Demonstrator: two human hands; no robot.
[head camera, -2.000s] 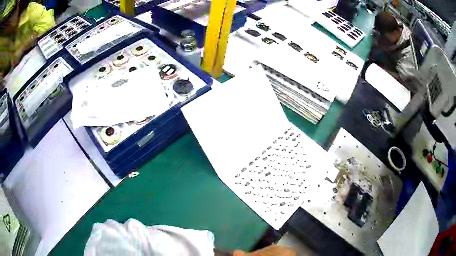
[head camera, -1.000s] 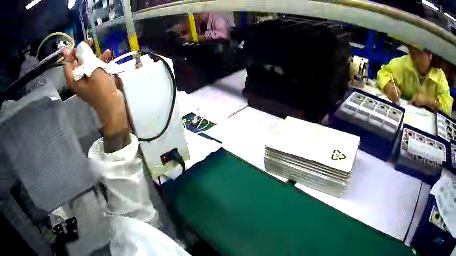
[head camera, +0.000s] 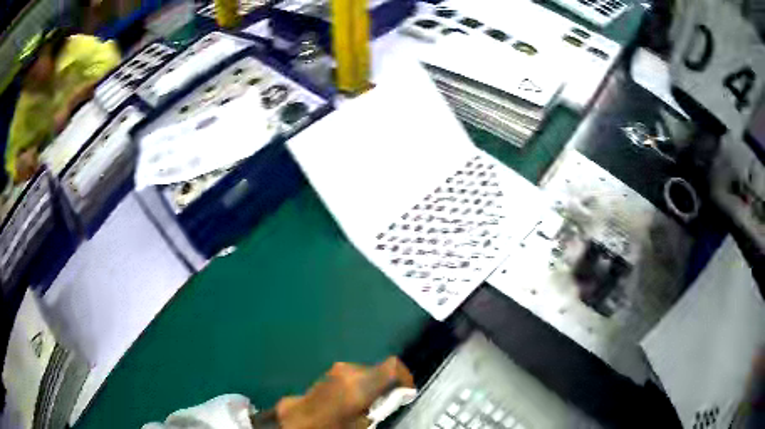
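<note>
My left hand (head camera: 344, 398) is at the bottom edge, blurred, its fingers closed around a crumpled white wipe (head camera: 392, 407). My right hand is not visible. The left foam tray (head camera: 369, 155) lies on the green mat, with slanted rows of small dark parts on its near right half. The dark fixture (head camera: 600, 272) sits blurred on the drilled metal plate (head camera: 537, 281). The right foam tray (head camera: 705, 327) is cut off at the right, with a few dark marks at its lower corner.
The keyboard (head camera: 478, 415) is beside my left hand. Stacked foam trays (head camera: 495, 109) stand behind the left tray. Blue parts trays (head camera: 243, 205) and a yellow post (head camera: 351, 50) are at the back left. A white ring (head camera: 681, 198) lies on the black bench. A person in yellow sits far left.
The view has swung from the white machine box back to the foam trays and plate. My left hand has come down from its raised place beside that box to the bottom edge, still with the wipe.
</note>
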